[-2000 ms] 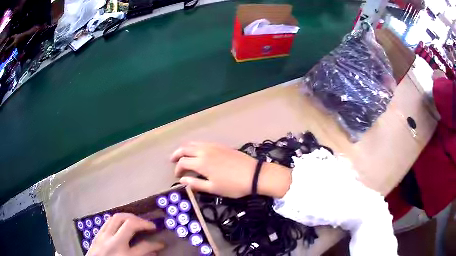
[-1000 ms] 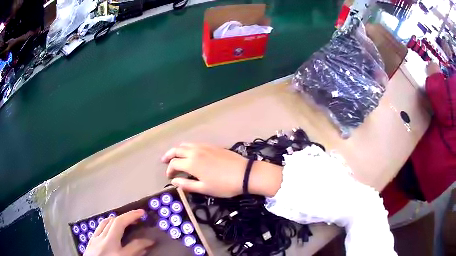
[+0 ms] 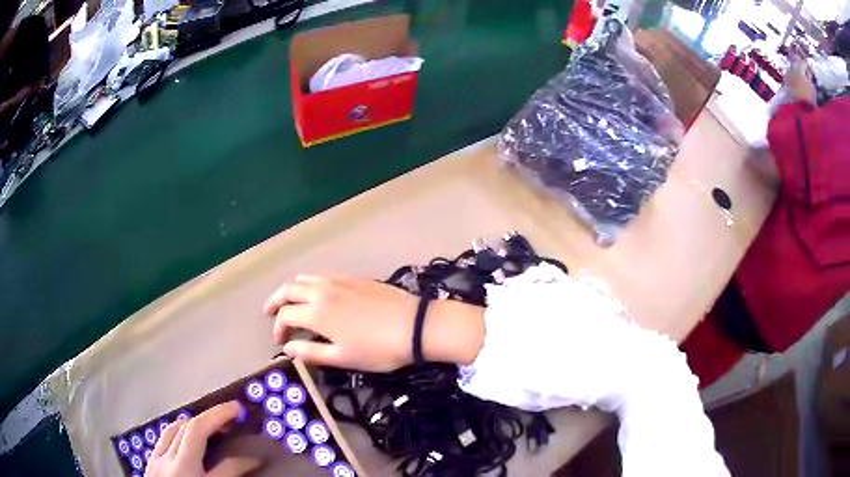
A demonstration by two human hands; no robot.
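A shallow brown carton tray (image 3: pixel 322 419) with upright purple batteries (image 3: pixel 275 404) lies at the lower left. My left hand (image 3: pixel 191 452) is inside it, cut off by the bottom edge. Its thumb and index finger are apart, with a purple battery end by the index fingertip; its grip is unclear. My right hand (image 3: pixel 340 321) has curled fingers just above the tray's upper right corner. A thin dark cord shows near its thumb, but the palm side is hidden. Black USB cables (image 3: pixel 424 424) lie heaped beneath the right wrist and beside the tray.
A green conveyor belt (image 3: pixel 168 196) runs behind the tan bench (image 3: pixel 419 210). An open red box (image 3: pixel 359 107) with white contents stands on it. A clear bag of black cords (image 3: pixel 596 140) lies at the bench's right end. A person in red (image 3: pixel 806 224) is at right.
The view has shifted, so the red box, bag and bench appear farther left. Both hands remain at the tray, the left one slightly changed in position within it.
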